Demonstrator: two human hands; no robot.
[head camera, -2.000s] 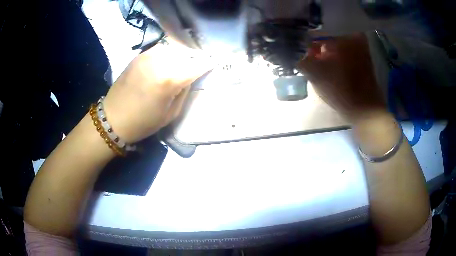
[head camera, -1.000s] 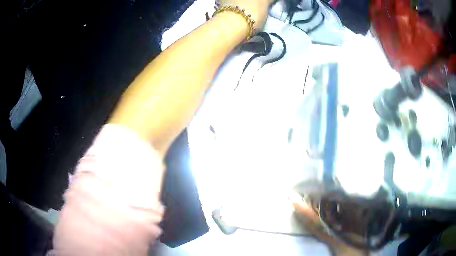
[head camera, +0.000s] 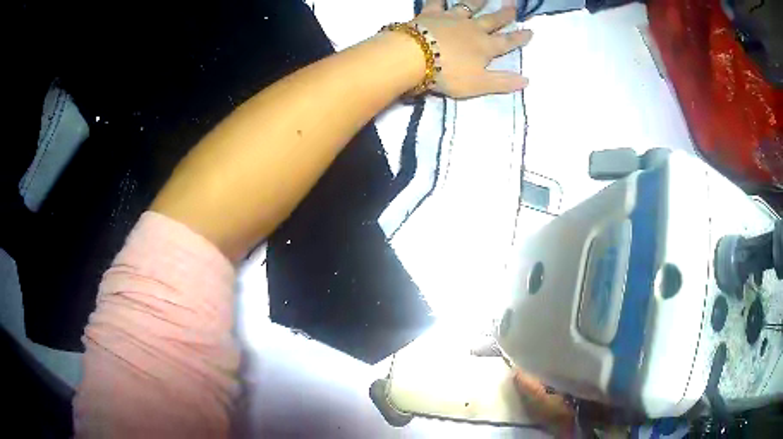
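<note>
My left hand lies flat with fingers spread on joined pale panels with dark seam lines, behind the sewing machine head. The pale cloth runs from under my left hand towards the machine head. A black cut panel lies at its left side, partly under my left forearm. My right hand is mostly hidden under the machine head; only a small part shows, and what its fingers do cannot be seen.
Black fabric pieces are piled at the left, with a small pale piece on them. The beige machine bed shows at the bottom. Red cloth lies at the upper right. Dark-edged cloth shows at the top edge.
The view has swung towards the area behind the machine. My left hand has moved from beside the needle to the far cloth, now spread flat. The crumpled pale cloth lies straighter.
</note>
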